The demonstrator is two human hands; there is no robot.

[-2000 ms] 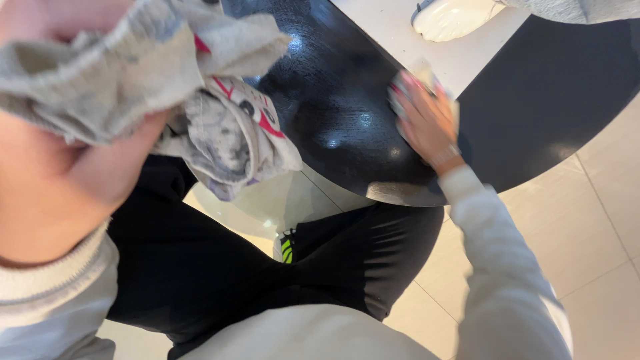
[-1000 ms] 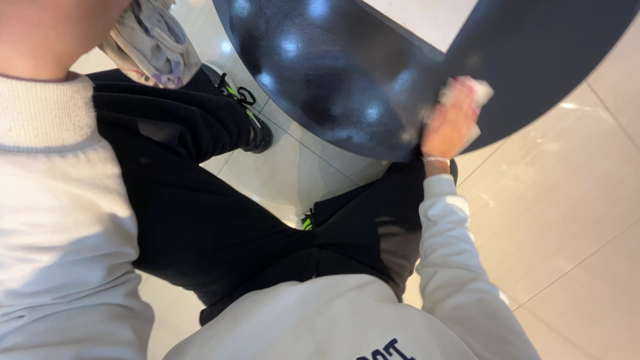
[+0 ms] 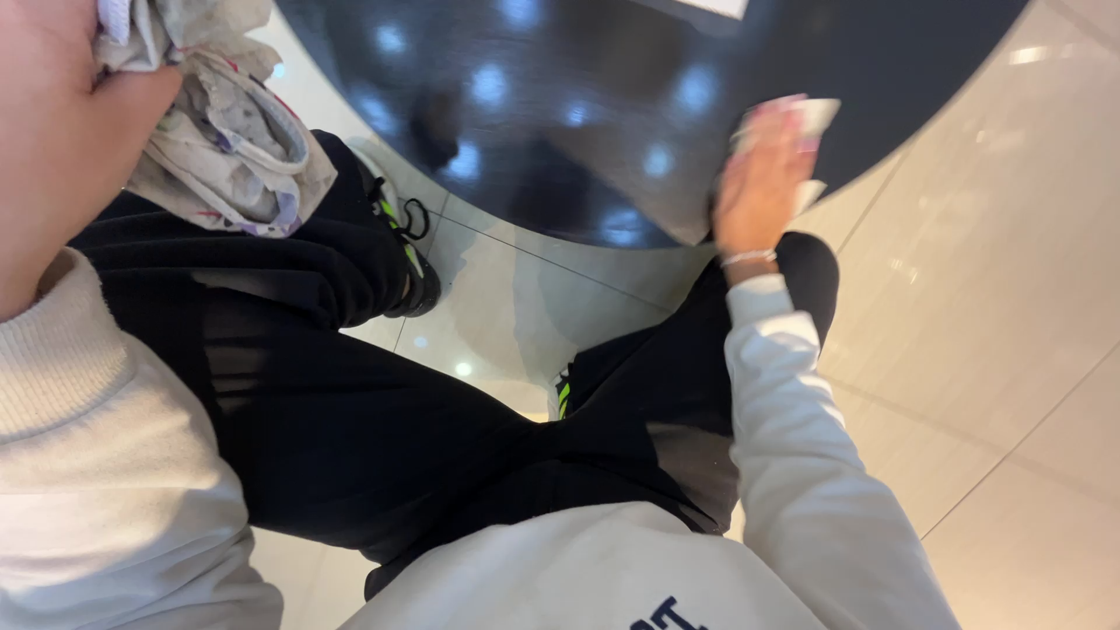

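Observation:
At the upper left, close to the camera, my left hand (image 3: 96, 131) grips a crumpled, stained grey-white cloth (image 3: 241, 149) with red and purple marks. The cloth hangs above my black-trousered leg. My right hand (image 3: 761, 179) lies palm down near the edge of a round, glossy black surface (image 3: 560, 114), over a pale folded cloth or wipe (image 3: 818, 118). Parts of the wipe stick out beyond the fingers; the rest is hidden under the hand. Bright light spots reflect in the black surface.
A white flat item or panel (image 3: 722, 5) shows at the top edge, on the black surface. Glossy beige floor tiles (image 3: 980, 289) lie below and around. Both my knees are bent near the round rim, and a black shoe with green stripes (image 3: 411, 254) stands left of it.
The person's shoe at the top right two seconds ago is out of view. My right hand and its wipe have moved along the black surface. The view has shifted.

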